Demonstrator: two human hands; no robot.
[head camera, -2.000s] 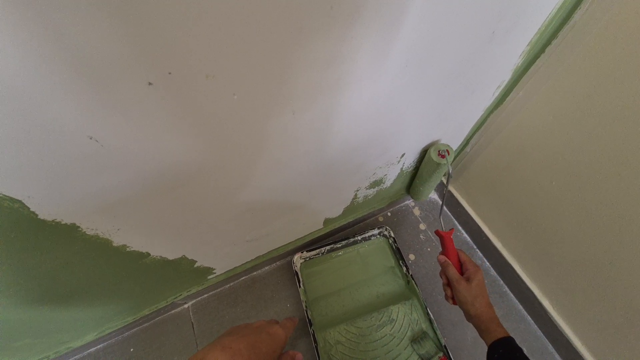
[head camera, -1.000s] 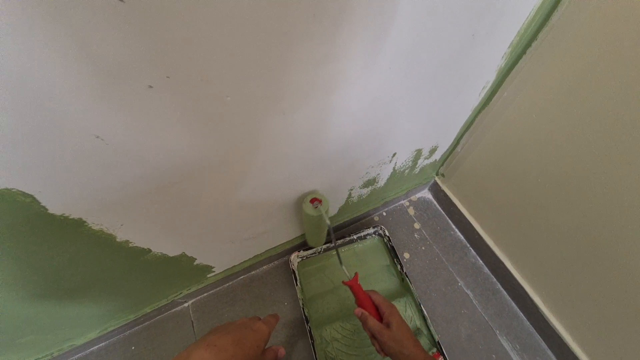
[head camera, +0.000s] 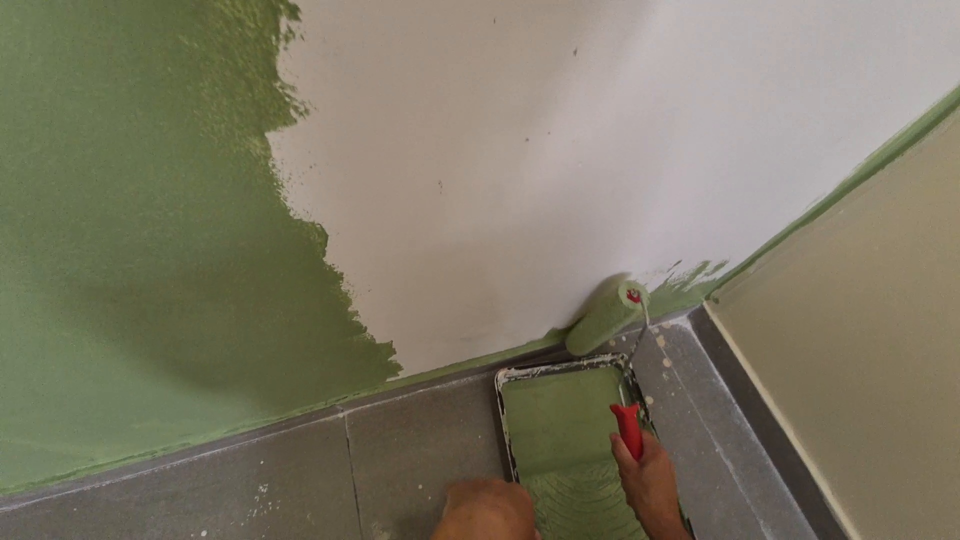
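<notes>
My right hand (head camera: 649, 476) grips the red handle of a paint roller (head camera: 609, 319), whose green-coated sleeve is at the foot of the white wall (head camera: 465, 187), just beyond the paint tray. That tray (head camera: 570, 420) holds green paint and lies on the grey tiled floor, its rim smeared with paint. At the tray's left edge is my left hand (head camera: 487, 510), cut off by the bottom of the view; its fingers are mostly hidden, so whether it holds the tray cannot be told. Green paint (head camera: 150, 225) covers the left part of the wall.
A beige wall (head camera: 862, 337) meets the white one at a corner on the right, with a green strip along the joint. Dark skirting (head camera: 757, 405) runs along the beige wall's foot. The grey floor tiles (head camera: 277, 465) bear paint spots.
The roller has moved left from near the corner and is now tilted with its lower end to the left. Green marks show where it was near the corner. The view has shifted left.
</notes>
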